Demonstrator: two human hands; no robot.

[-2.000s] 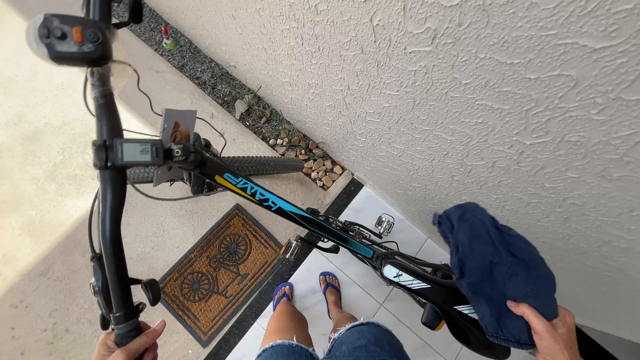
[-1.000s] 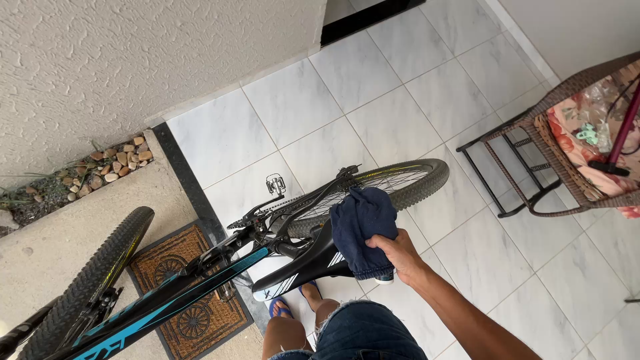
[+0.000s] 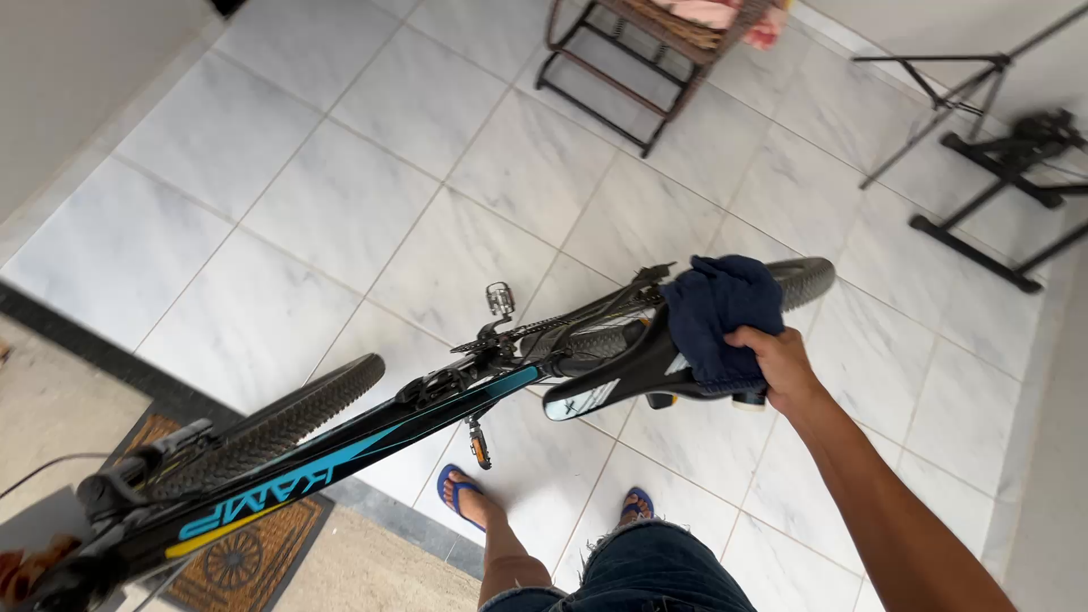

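Note:
A black bicycle [image 3: 340, 463] with blue and yellow markings stretches from the lower left to the right of centre. My right hand [image 3: 778, 365] grips a dark blue cloth [image 3: 722, 319], which is draped over the rear of the black saddle [image 3: 612, 374]. The rear wheel [image 3: 803, 282] sticks out beyond the cloth, and the front wheel [image 3: 297, 416] lies over the edge of the tiles. One pedal [image 3: 500, 299] points away from my feet, another [image 3: 480, 444] is close to them. My left hand is out of view; the handlebar end is cut off at the lower left.
A wicker chair [image 3: 629, 76] with a floral cushion stands at the top. Black metal stands [image 3: 977, 255] are at the right near the wall. A brown doormat [image 3: 246, 552] lies under the bicycle's front, beside a dark threshold strip [image 3: 76, 340]. My feet in blue flip-flops are on the tiles.
The bicycle has moved further onto the tiled floor, its front wheel now over the dark strip. My right hand stays on the cloth at the saddle. The view has turned right.

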